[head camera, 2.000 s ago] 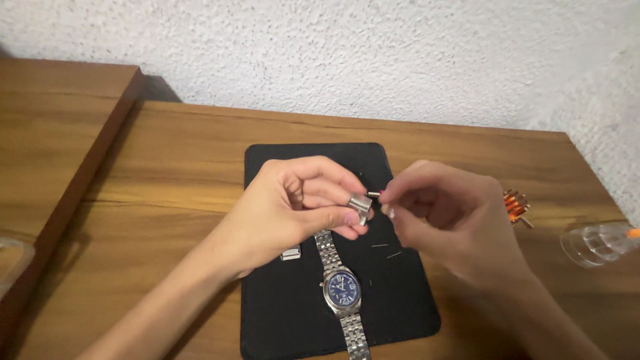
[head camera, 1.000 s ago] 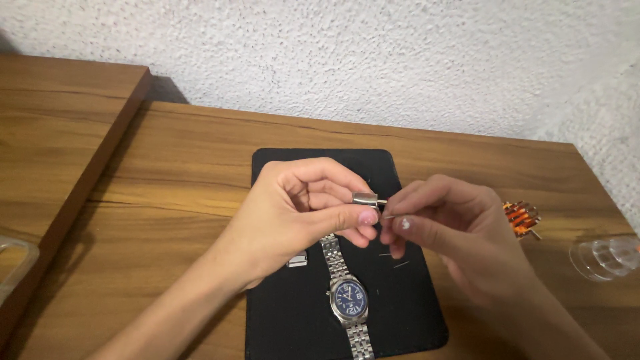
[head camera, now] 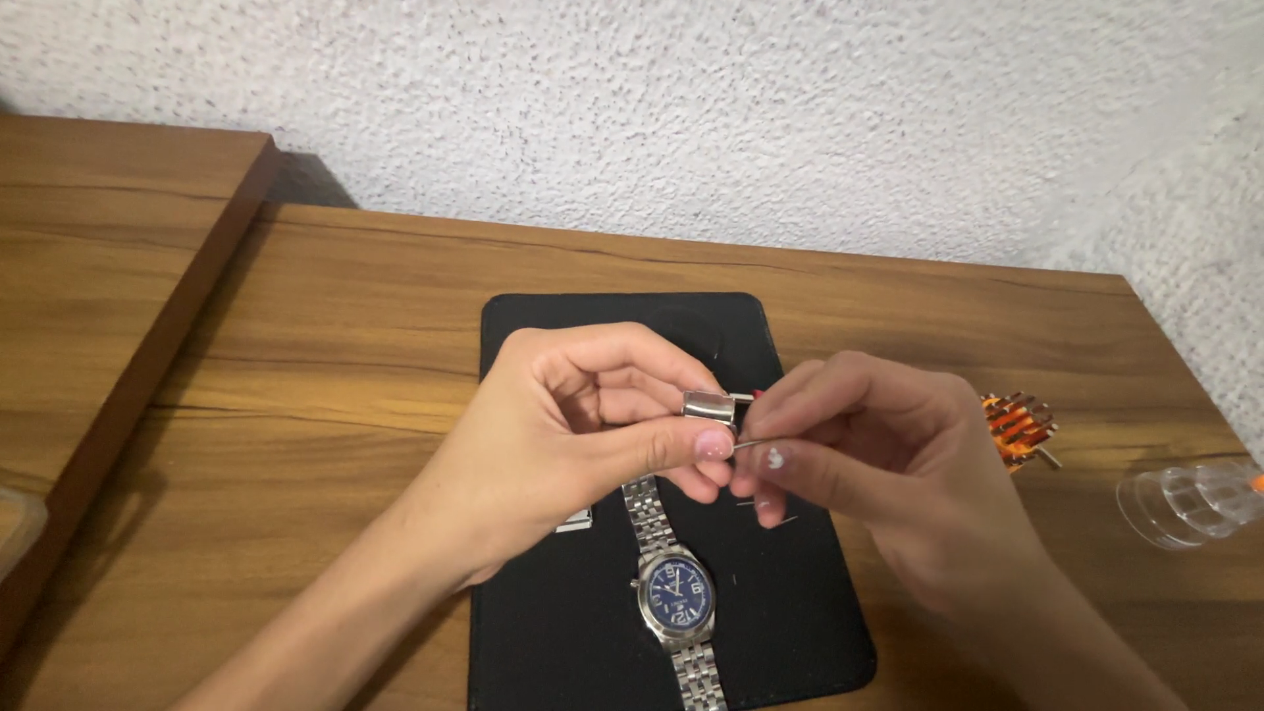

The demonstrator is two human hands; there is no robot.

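Note:
Between the thumb and fingers of my left hand is a small metal watch clasp. My right hand pinches a thin metal pin close to the clasp's lower right side. A small metal rod with a red part reaches from my right fingers to the clasp's right end. Below my hands a wristwatch with a blue dial and steel link bracelet lies on a black mat. A small metal piece lies partly hidden by my left hand. Thin pins lie under my right fingers.
An orange and dark spiky object lies right of the mat. Farther right is a clear ribbed plastic container with an orange tip. A raised wooden board borders the left, with a clear container's edge beside it. A textured wall stands behind the table.
The clasp, tilted downward two seconds ago, is now held roughly level. A thin pin now shows clearly between my right thumb and finger.

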